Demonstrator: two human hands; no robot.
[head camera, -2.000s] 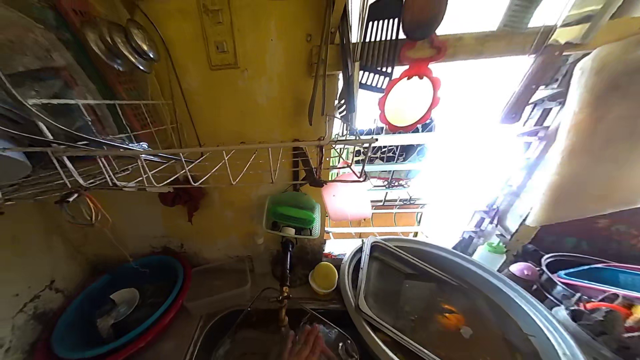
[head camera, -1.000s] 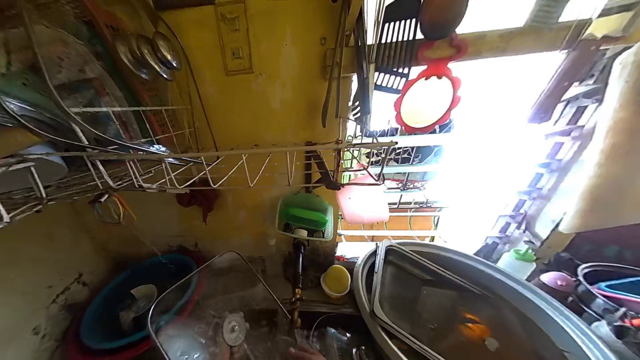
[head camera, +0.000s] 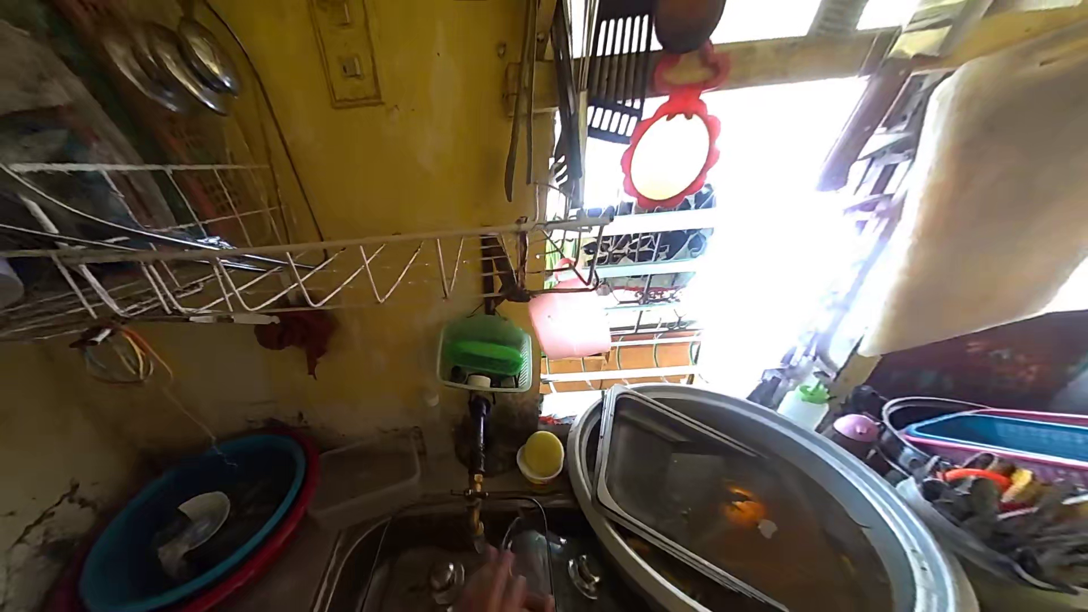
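Note:
A hand, which looks like my right hand (head camera: 497, 586), is at the bottom edge over the sink (head camera: 336, 565), just below the brass faucet (head camera: 478, 510). Its fingers are blurred, and whether it holds anything is unclear. My left hand is not in view. Around the fingers, a thin-rimmed, clear pane or lid spans the sink, its outline partly lost against the dark basin. A round metallic knob (head camera: 446, 576) shows left of the hand. Another knob (head camera: 585, 574) shows to the right, near clear, shiny ware (head camera: 534, 544). Running water cannot be made out.
Right of the sink, a large metal basin (head camera: 905, 518) holds murky water and a rectangular clear-centred tray (head camera: 605, 450). A yellow sponge (head camera: 544, 453) sits in a small tub behind the sink. Nested blue and red basins (head camera: 293, 501) stand left. A white wire rack (head camera: 374, 246) overhangs.
The clear, thin-rimmed piece with a knob, raised at the left of the sink one second ago, is lower and farther right. Fingers show more plainly below the faucet than one second ago.

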